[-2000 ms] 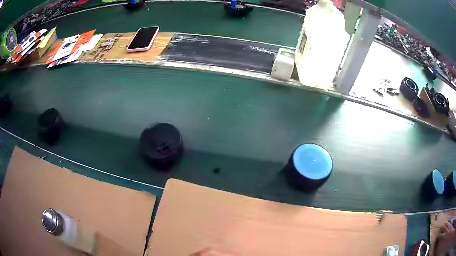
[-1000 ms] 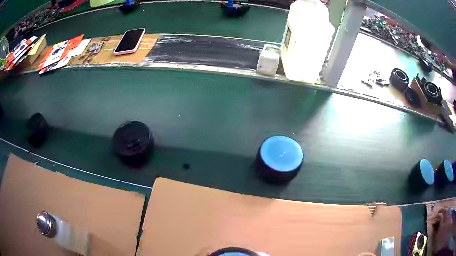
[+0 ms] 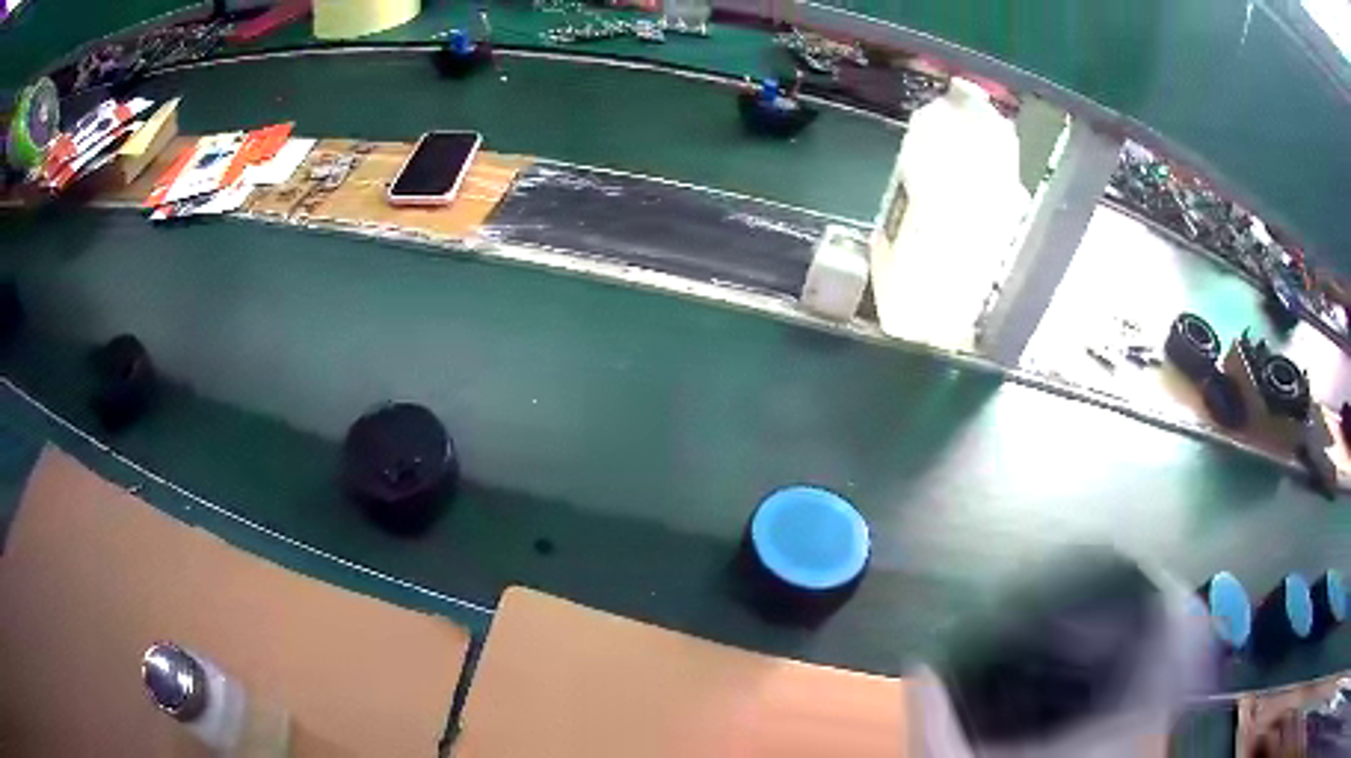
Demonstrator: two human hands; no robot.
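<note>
A round black unit [image 3: 1059, 652], badly blurred, is at the lower right, over the near edge of the belt. A whitish gloved hand [image 3: 942, 717], seemingly my right hand, holds it; pale blur shows on both sides of it, and the fingers cannot be made out. My left hand is not seen. On the green belt [image 3: 622, 430] stand a blue-topped unit [image 3: 808, 539] right of centre and a black unit [image 3: 400, 462] left of centre.
Several blue-topped units [image 3: 1228, 609] stand at the right. A dark unit [image 3: 123, 378] is far left. A dispenser bottle [image 3: 190, 690] stands on the left cardboard mat [image 3: 319, 607]. A phone [image 3: 436, 166], small whitish container [image 3: 837, 273] and plastic jug [image 3: 948, 222] line the far ledge.
The unit that showed at the bottom centre edge seems to have moved up and right in the gloved hand. The view has tilted. More blue-topped units show at the right.
</note>
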